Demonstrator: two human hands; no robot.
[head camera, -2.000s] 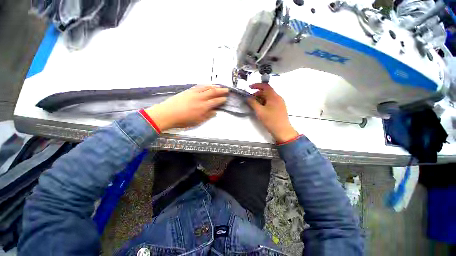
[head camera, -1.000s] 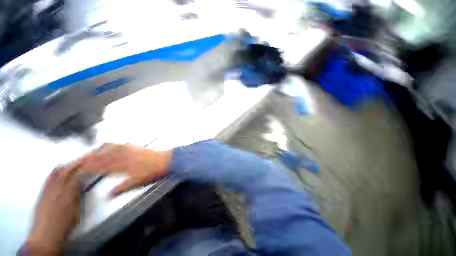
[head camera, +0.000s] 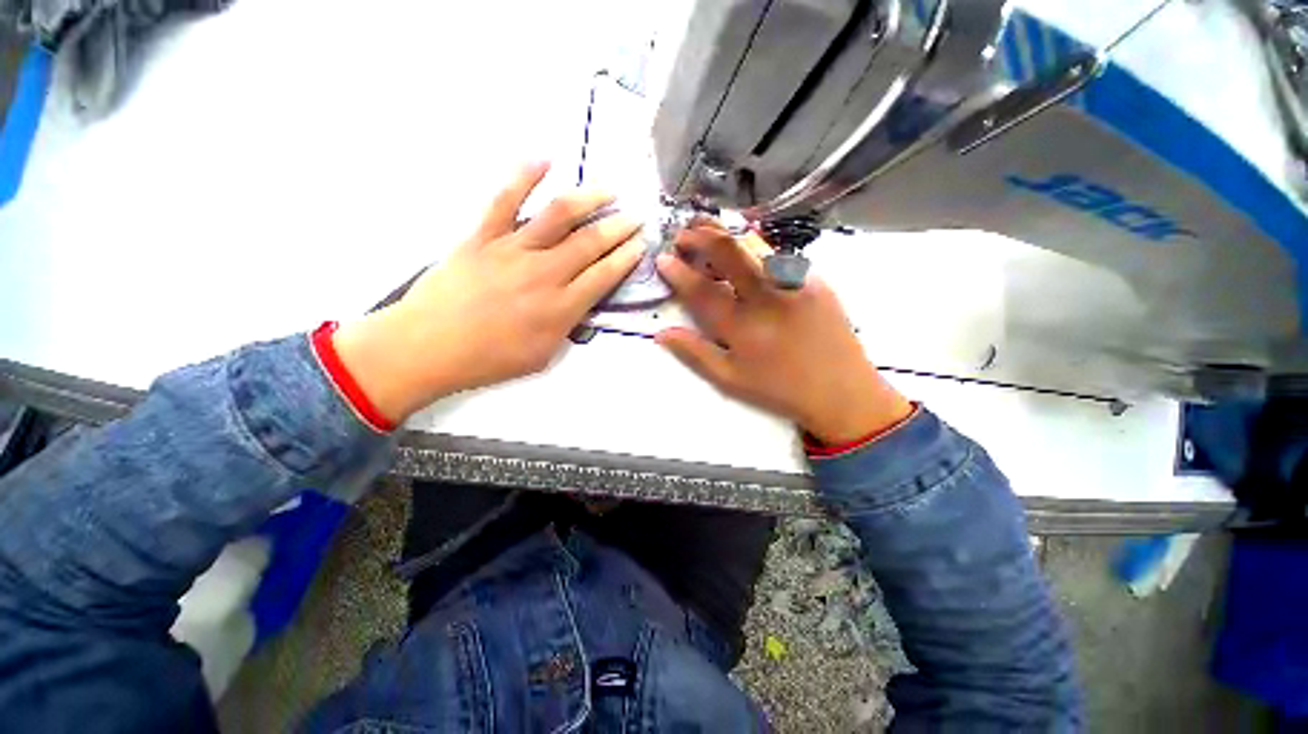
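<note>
The white sewing machine (head camera: 889, 129) with blue stripe and "JACK" lettering stands over the table. A small pale grey strip piece (head camera: 641, 281) with a dark edge lies flat by the presser foot (head camera: 674, 215); much of it is hidden under my hands. My left hand (head camera: 502, 287) lies flat over its left part, fingers apart, fingertips near the foot. My right hand (head camera: 768, 323) rests at its right side, fingertips on the piece just in front of the foot, thumb towards me.
The white table (head camera: 215, 215) has a ruler-marked front edge (head camera: 603, 476). Grey pieces (head camera: 115, 50) lie at the far left. A dark blue item (head camera: 1251, 445) hangs at the right. Grey scraps (head camera: 832, 588) lie on the floor.
The view swung right and came back, now closer to the machine head. Less of the strip shows than two seconds ago; my left hand now lies spread over it.
</note>
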